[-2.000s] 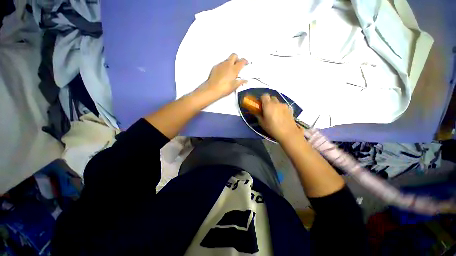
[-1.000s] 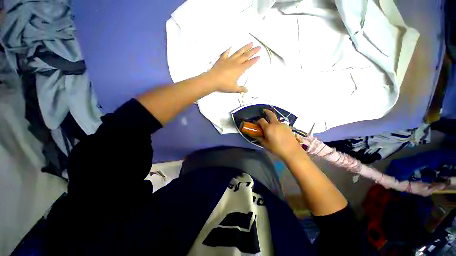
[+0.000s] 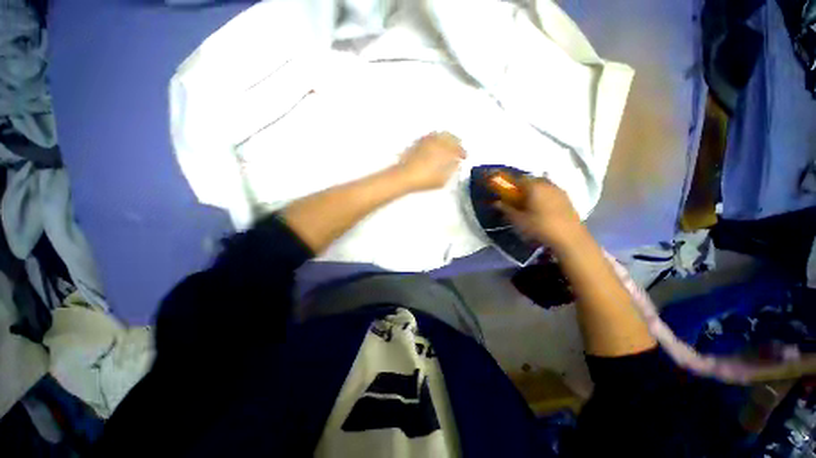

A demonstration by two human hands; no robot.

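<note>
A large white garment (image 3: 340,116), overexposed, lies spread on the blue-violet pressing table (image 3: 116,179). My right hand (image 3: 544,213) grips the orange-brown handle of the black steam iron (image 3: 488,201), which rests on the garment's lower right part near the table's front edge. My left hand (image 3: 433,161) is on the cloth just left of the iron, blurred, its fingers drawn in; whether it pinches cloth cannot be told. The pale pink hose (image 3: 662,335) trails from behind my right forearm to the right.
Grey-white cloth heaps (image 3: 27,197) hang at the table's left side. A cream cloth bundle (image 3: 94,344) lies at lower left. Patterned cloth (image 3: 680,257) shows below the table's right front edge. Blue-violet cloth (image 3: 778,107) hangs at the far right.
The view has shifted, with table and garment now further left. The iron has moved right along the garment's near part. My left hand went from spread flat to drawn in, closer to the iron.
</note>
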